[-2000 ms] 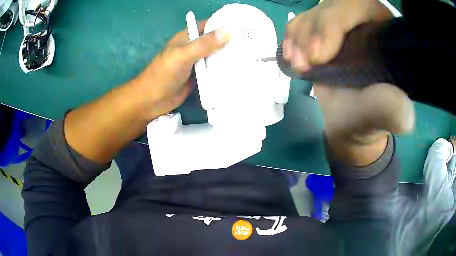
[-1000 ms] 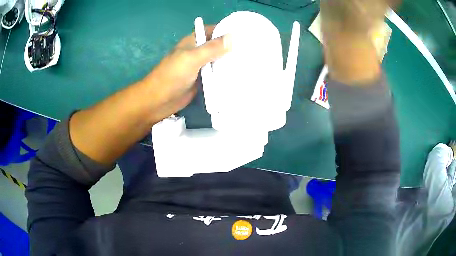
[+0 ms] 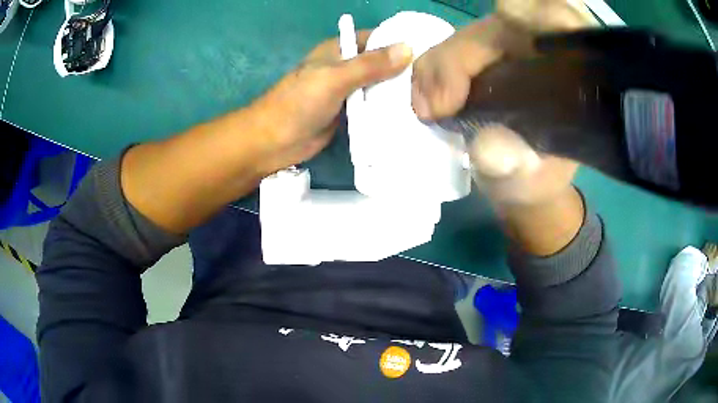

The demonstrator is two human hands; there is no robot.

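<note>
The white security camera unit (image 3: 394, 157) lies over the bench's front edge, its rounded head away from me and its L-shaped arm near my body. My left hand (image 3: 319, 98) grips its left side by the head, thumb on top. One antenna stands out at the left; the right one is hidden. My right hand (image 3: 488, 102) holds the black electric screwdriver (image 3: 551, 102), which is blurred and comes in from the right with a pale label. Its tip end is at the unit's right side; the exact contact point is hidden by my fingers.
An open white camera unit with dark electronics (image 3: 83, 43) lies at the bench's back left, with more white parts at the top left corner. The green bench (image 3: 189, 71) has a white line at the upper right. Another person's light sleeve (image 3: 681, 299) is at the right edge. Blue stools (image 3: 496, 311) stand below.
My right hand has come back from the upper right with the screwdriver, down to the unit's right side. The unit and my left hand have shifted slightly right in the picture.
</note>
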